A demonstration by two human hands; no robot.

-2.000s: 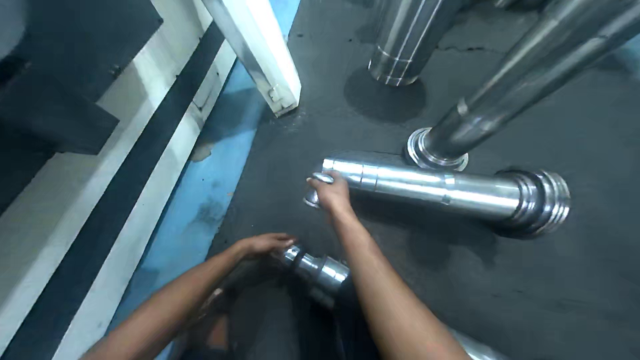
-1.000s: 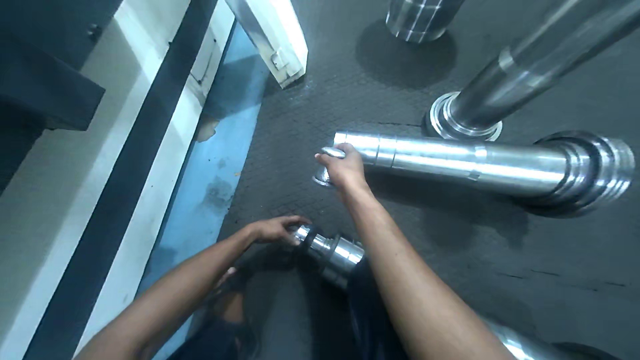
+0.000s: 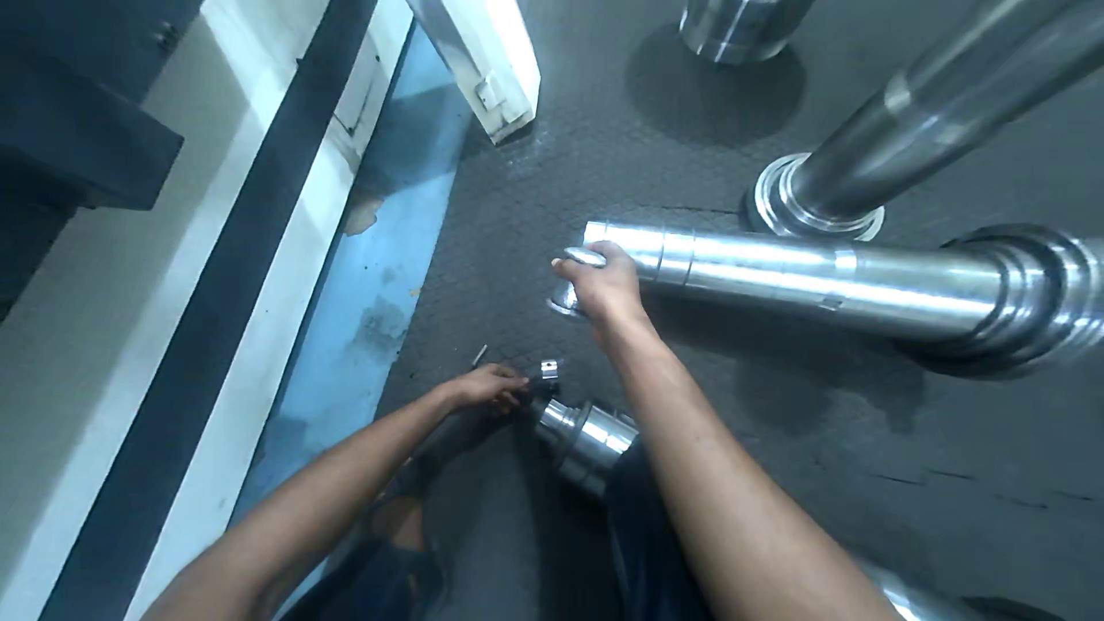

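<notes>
My right hand [image 3: 604, 280] grips a small shiny metal cylindrical part [image 3: 565, 297] beside the near end of a long polished steel shaft [image 3: 776, 276], which lies on the floor and has a ringed flange at its far end. My left hand [image 3: 496, 385] is at a dark piece with a small bright metal ring [image 3: 549, 369] at its end; whether the fingers hold it cannot be told. Just right of that hand is the stepped end of a second steel shaft [image 3: 595, 435], partly hidden by my leg. A short thin metal pin [image 3: 479, 354] is close above the left hand.
A flanged steel shaft [image 3: 897, 138] stands at the upper right, with another steel cylinder [image 3: 742, 30] at the top. A white metal leg [image 3: 500, 86] stands at top centre. Along the left run a white machine base [image 3: 302, 233] and a blue floor strip [image 3: 379, 285].
The small ringed piece at my left hand has come apart from the lower shaft's end, which it met earlier. My right hand keeps its grip beside the long shaft. The view has shifted.
</notes>
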